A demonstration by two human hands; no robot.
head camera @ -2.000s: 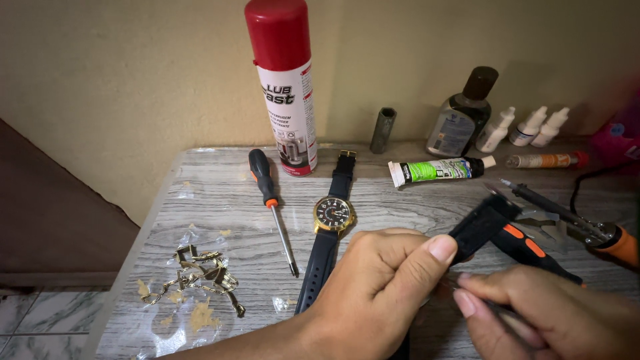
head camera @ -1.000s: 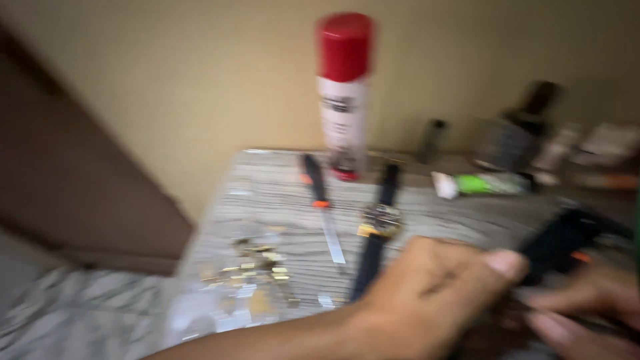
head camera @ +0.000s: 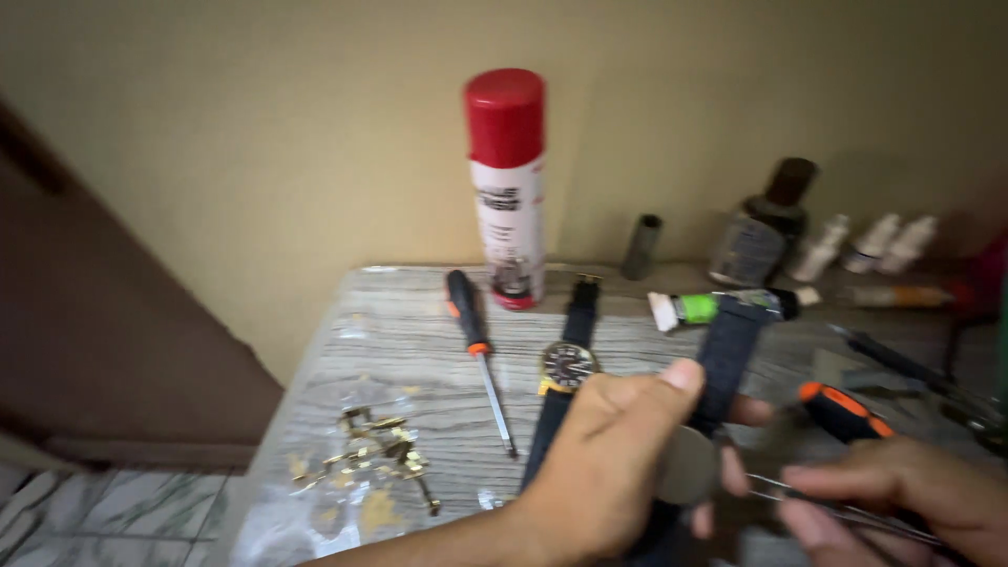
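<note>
My left hand (head camera: 602,465) grips a wristwatch by its dark strap (head camera: 728,354), the strap end standing up past my thumb and the round watch case (head camera: 687,466) facing me below it. Thin metal tweezers (head camera: 795,494) are pinched in my right hand (head camera: 890,496), their tips close to the fingers of my left hand. A second wristwatch with a gold-toned case and black dial (head camera: 568,365) lies flat behind my left hand, which hides part of its strap. A screwdriver with an orange and black handle (head camera: 465,311) lies left of that watch.
Gold-toned metal pieces (head camera: 378,453) lie on clear plastic at the left of the wood-grain table (head camera: 409,315). A red-capped spray can (head camera: 508,189) stands behind. Along the wall are a dark bottle (head camera: 760,228), several small white bottles (head camera: 874,244) and a green-banded tube (head camera: 697,309). An orange-black handle (head camera: 843,409) lies right.
The held strap now stands more upright, and the round case of the held watch has come into view below it. My right hand is lower and farther from the strap. The view has shifted left.
</note>
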